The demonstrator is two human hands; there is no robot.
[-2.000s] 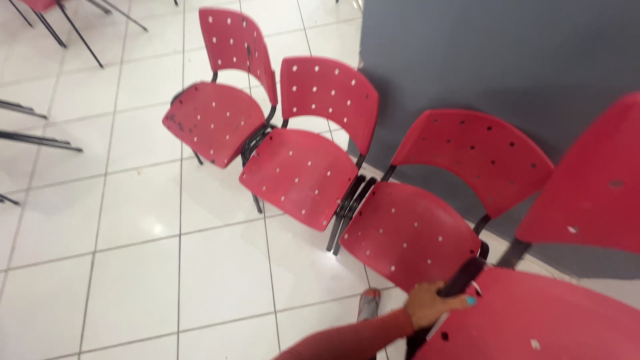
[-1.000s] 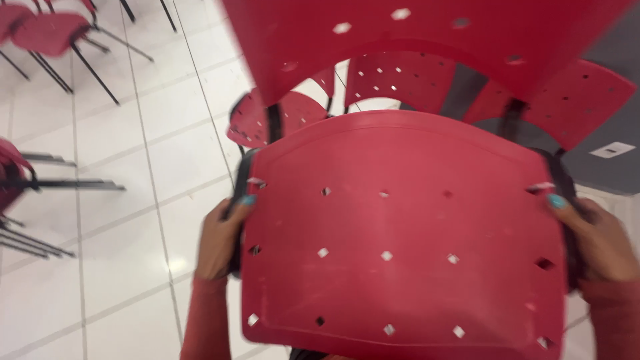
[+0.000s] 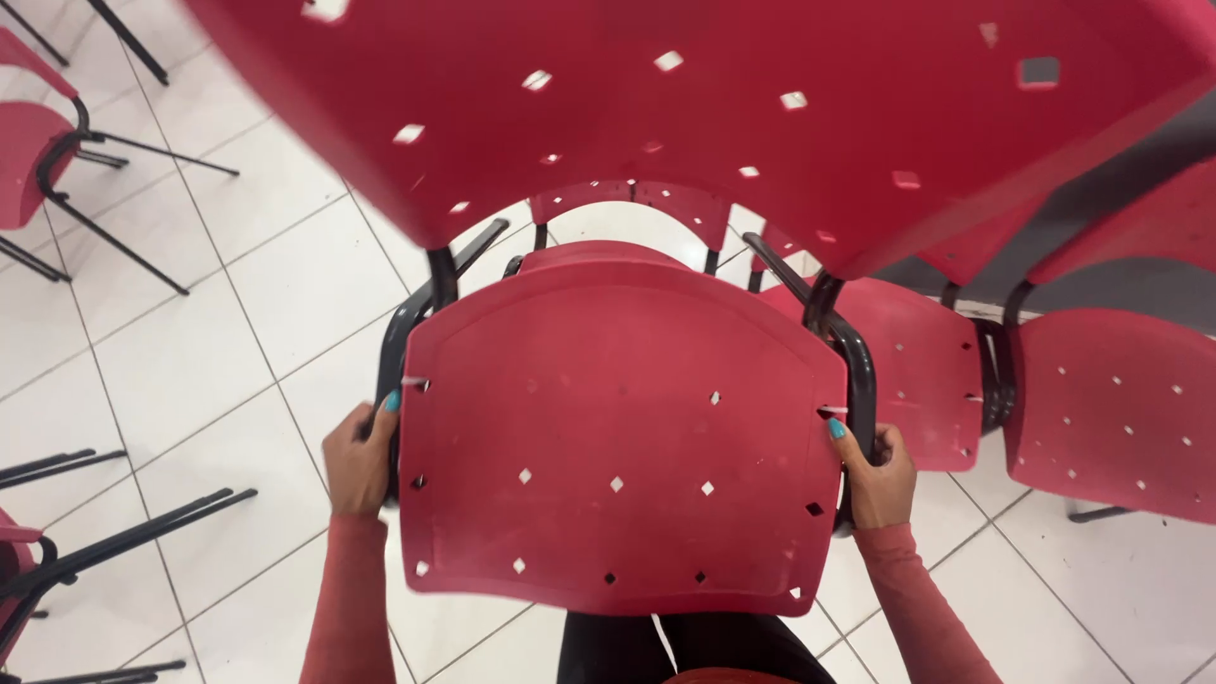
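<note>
A chair with a red perforated plastic seat (image 3: 622, 427) and a red backrest (image 3: 722, 104) fills the middle of the head view, close in front of my body. My left hand (image 3: 359, 461) grips the black metal frame at the seat's left edge, its thumb along the rim. On the opposite side my right hand (image 3: 879, 475) grips the black metal frame (image 3: 860, 380) beside the seat. The chair's legs are mostly hidden below the seat.
Behind and to the right stand more red chairs, one seat (image 3: 1121, 408) beside another (image 3: 902, 370), near a grey wall (image 3: 1102, 285). Other red chairs (image 3: 33, 161) with black legs are at the left. White floor tiles (image 3: 285, 266) show between them.
Two seconds ago only one hand showed, on a chair at the lower right; one second ago both hands were on the chair's sides. The view has swung, and the row of chairs now shows at the right.
</note>
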